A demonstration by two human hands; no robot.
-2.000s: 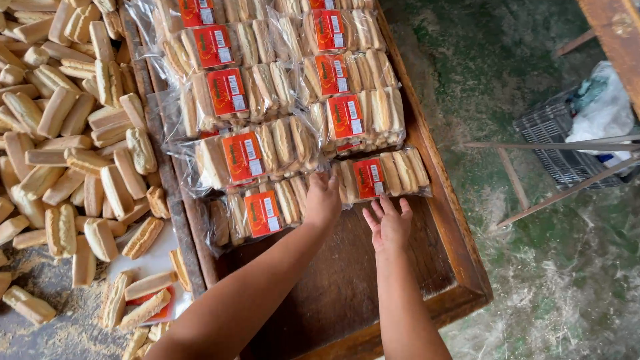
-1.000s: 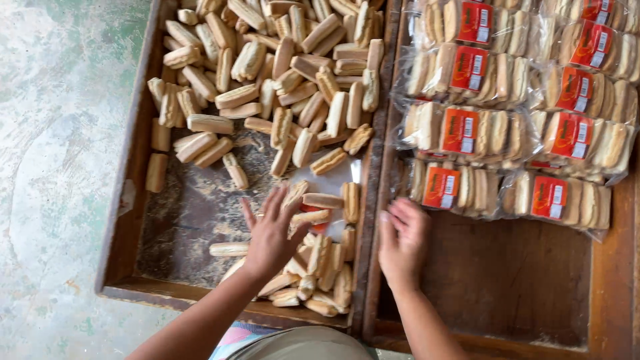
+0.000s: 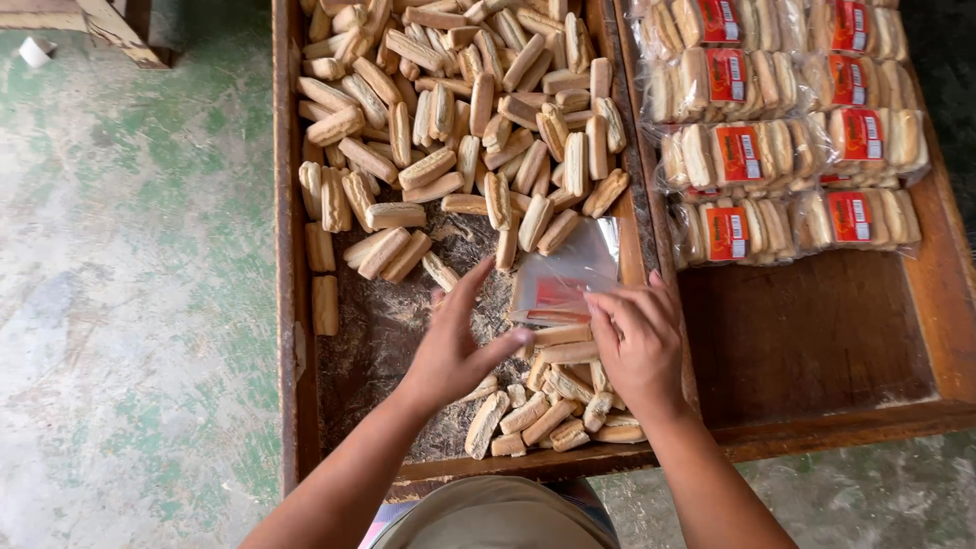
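Many finger-shaped biscuits point(image 3: 427, 168) lie heaped in the left wooden tray point(image 3: 287, 305). Near its right wall rests a stack of clear plastic bags point(image 3: 564, 263) with a red label point(image 3: 560, 296) showing through. My right hand point(image 3: 640, 343) has thumb and index finger pinched at the bag's right edge. With fingers apart and nothing held, my left hand point(image 3: 457, 351) hovers left of the bag, over the crumb-covered tray floor. A smaller pile of biscuits, some broken, point(image 3: 549, 419) lies below the bag, between my wrists.
Filled, red-labelled biscuit packs point(image 3: 728, 232) stand in rows in the right wooden tray point(image 3: 945, 328), beyond a shared wooden divider point(image 3: 648, 191). A wooden furniture leg point(image 3: 126, 30) and a white scrap point(image 3: 36, 51) are on the floor at upper left.
Both hands were at a filled pack in the right tray. Now my left hand is over the left tray and my right hand has come to the plastic bag. The view has swung left.
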